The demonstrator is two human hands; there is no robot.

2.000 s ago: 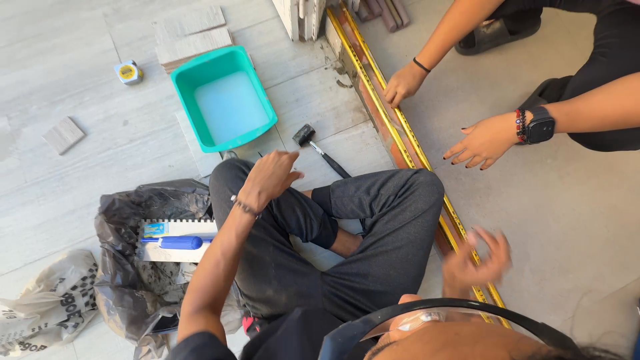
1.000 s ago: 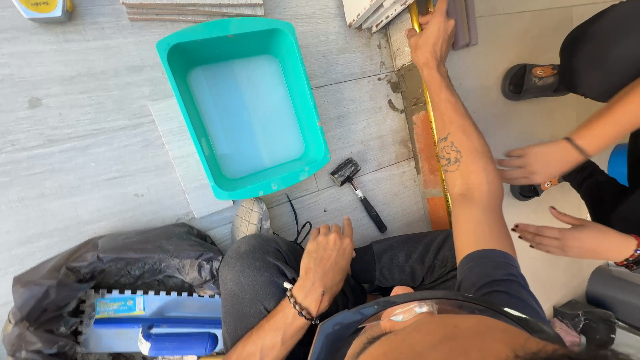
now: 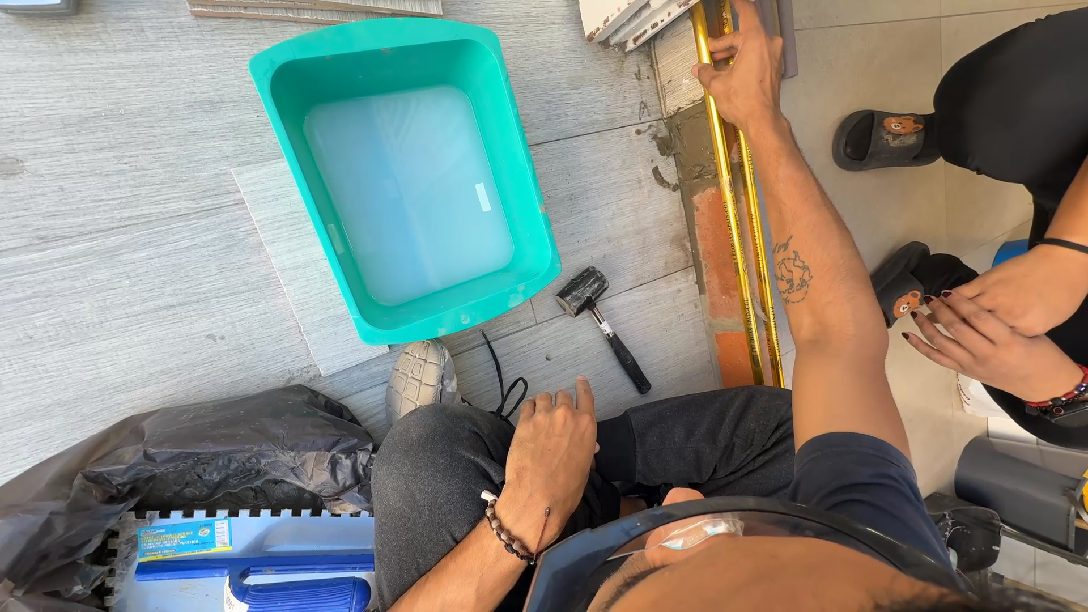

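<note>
My right hand (image 3: 750, 72) reaches to the upper end of two long yellow metallic strips (image 3: 731, 204), its thumb and fingers around or beside them; the exact hold is partly hidden. The strips lie side by side along a strip of exposed brick and mortar (image 3: 718, 255). My left hand (image 3: 554, 442) rests over my crossed legs, empty, back up, index finger extended. Ahead of it a rubber mallet (image 3: 583, 291) with a black handle lies on the wood-look tiles. A green plastic basin (image 3: 540, 212) holds cloudy water. A blue-handled notched trowel (image 3: 297, 592) sits at lower left.
A black plastic bag (image 3: 255, 425) with dark grey material lies beside the trowel. Stacked tiles (image 3: 314, 8) stand at the top, and a loose tile (image 3: 293, 272) is partly under the basin. At right, another person's hands (image 3: 1011, 331) and sandalled feet (image 3: 892, 140) are close by.
My right hand, low at the right two seconds ago, has moved up to the strips' far end. The other person's hands have drawn back from the strips and come together. The view has shifted closer.
</note>
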